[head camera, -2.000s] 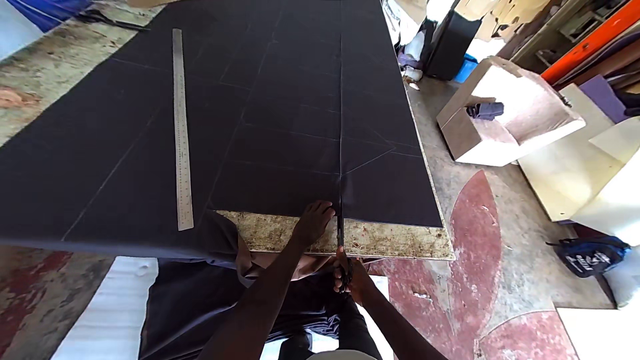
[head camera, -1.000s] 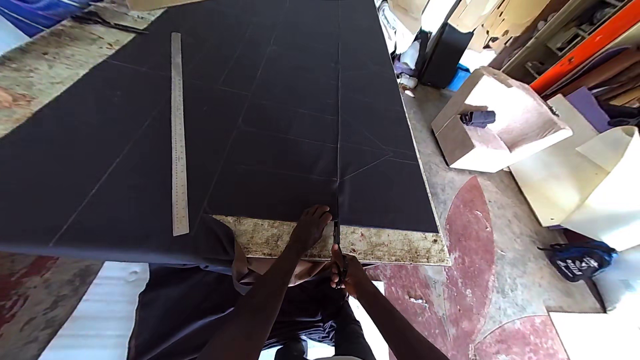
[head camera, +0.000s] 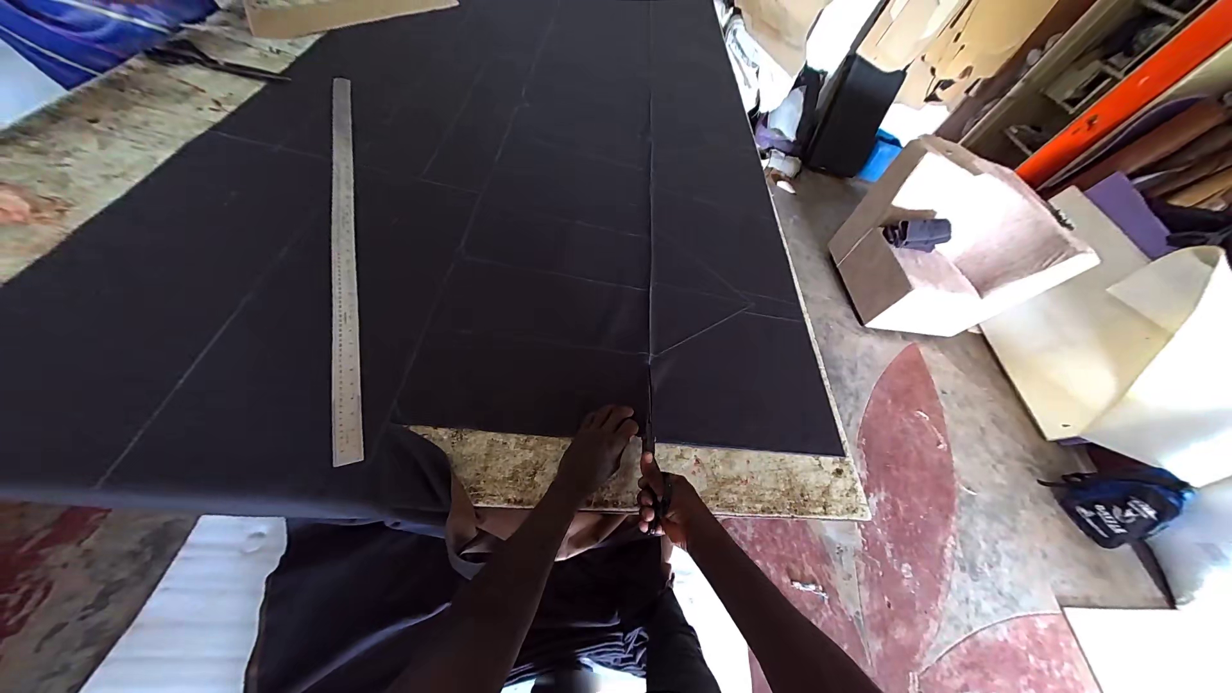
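Dark fabric marked with pale chalk lines covers most of the worn table. My right hand grips a pair of fabric scissors at the near edge of the cloth, the blades pointing away from me along a long chalk line. Just left of the blades, my left hand rests on the cloth with its fingertips near the edge. Further left, a long metal ruler lies on the fabric. Part of the cloth hangs over the near table edge toward my lap.
Another pair of dark scissors lies at the upper left, near blue fabric. On the floor to the right stand an open box-like piece with a dark rolled item in it, pale sheets and a dark blue bag.
The view has shifted slightly. Both hands stay at the near edge of the cloth, the scissors still in my right hand.
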